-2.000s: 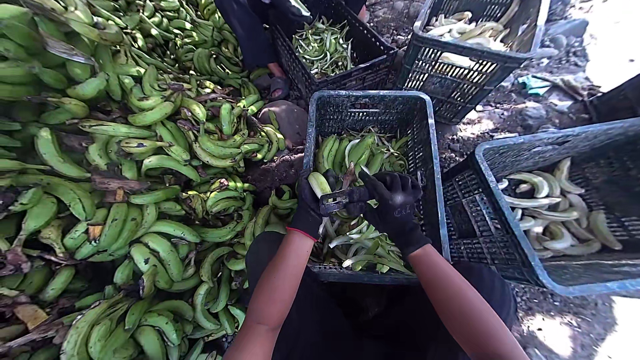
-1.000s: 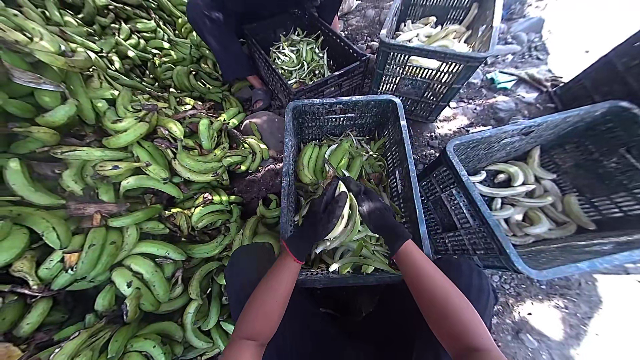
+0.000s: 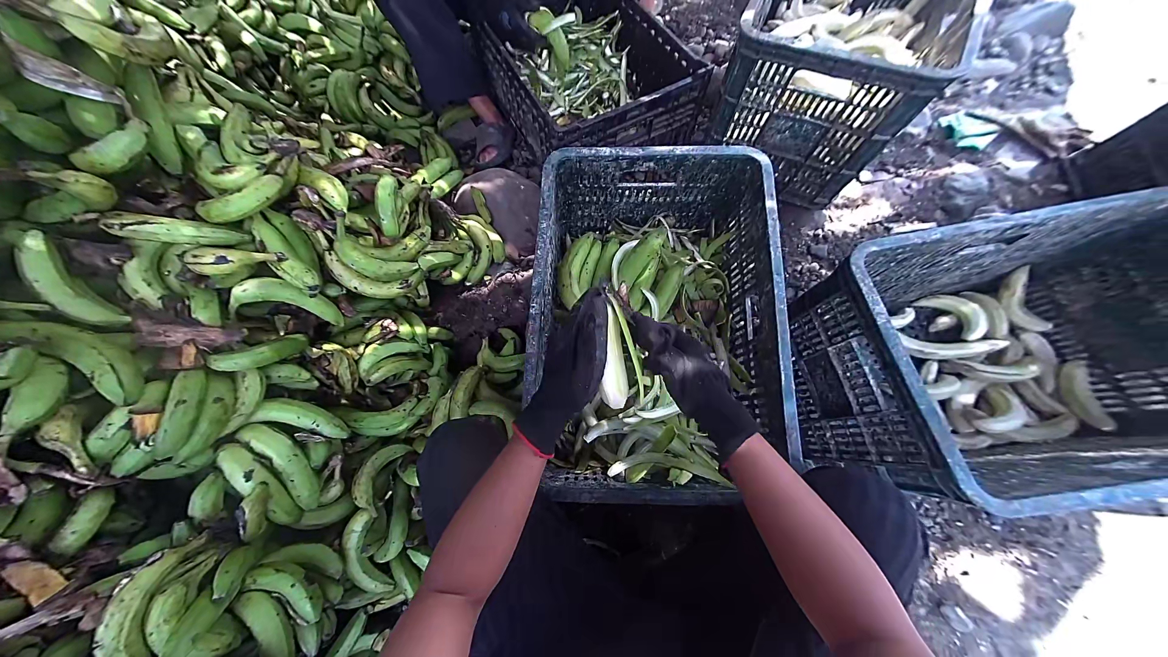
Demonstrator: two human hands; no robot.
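My left hand (image 3: 577, 360), in a black glove, is closed around a partly peeled plantain (image 3: 614, 370) whose pale flesh shows. At its right side my right hand (image 3: 683, 365), also gloved, has its fingertips at a strip of green peel (image 3: 629, 342); whether it also holds a tool cannot be seen. Both hands are over a dark plastic crate (image 3: 545, 219) between my knees. In this crate lie unpeeled green plantains (image 3: 582, 263) toward the back and loose peels (image 3: 671, 452) toward the front.
Left of me spreads a large heap of green plantains (image 3: 274, 429). A crate with peeled plantains (image 3: 867, 265) stands at right, another (image 3: 757, 55) behind. At the top, a co-worker's leg (image 3: 429, 46) and gloved hand are by a black crate of peels (image 3: 630, 119). A rock (image 3: 502, 205) lies nearby.
Two seconds ago a tool was visible at my hands beside a green plantain; now pale flesh and a hanging peel strip show between them. A co-worker's gloved hand has come over the black crate.
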